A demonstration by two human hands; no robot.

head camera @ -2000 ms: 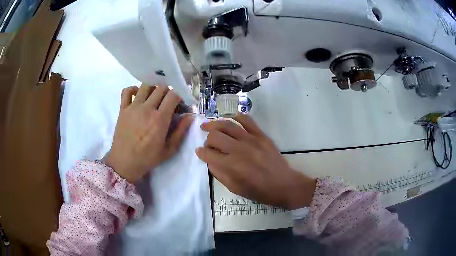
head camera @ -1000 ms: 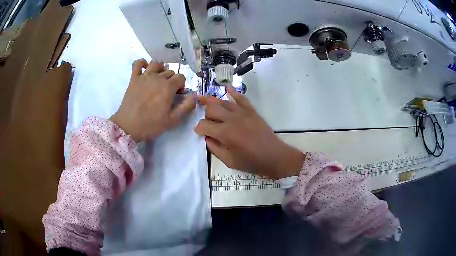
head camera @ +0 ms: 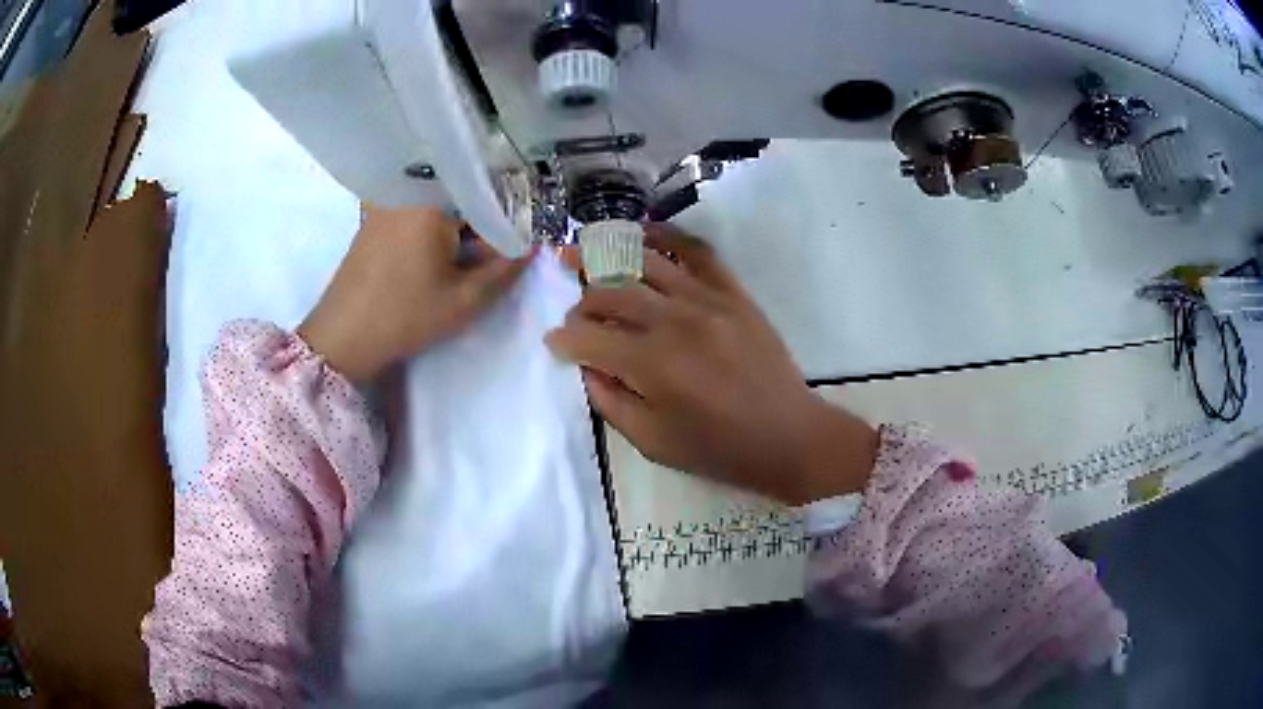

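Observation:
The white lining panel [head camera: 478, 513] lies left of the machine bed and hangs over the front table edge, its right side running up to the needle area [head camera: 550, 222]. My left hand [head camera: 409, 284] lies on the panel just left of the needle, its fingertips partly hidden behind the machine head. My right hand [head camera: 693, 353] is right of the panel's edge, with thumb and fingers pinching the edge just in front of the needle. The white sewing machine head [head camera: 748, 69] spans the top. A ribbed white dial [head camera: 611, 252] partly covers the right fingers.
Brown bag panels [head camera: 83, 416] with notched edges lie along the left side. A metal bobbin wheel [head camera: 959, 143] sits on the machine at right. A black cable coil [head camera: 1212, 363] lies at the far right. A printed ruler scale [head camera: 720, 537] runs along the front table edge.
The view shifted slightly. My left hand moved in closer to the needle, its fingertips now tucked behind the machine head. My right hand stays at the panel's edge, its fingers reaching further beside the dial.

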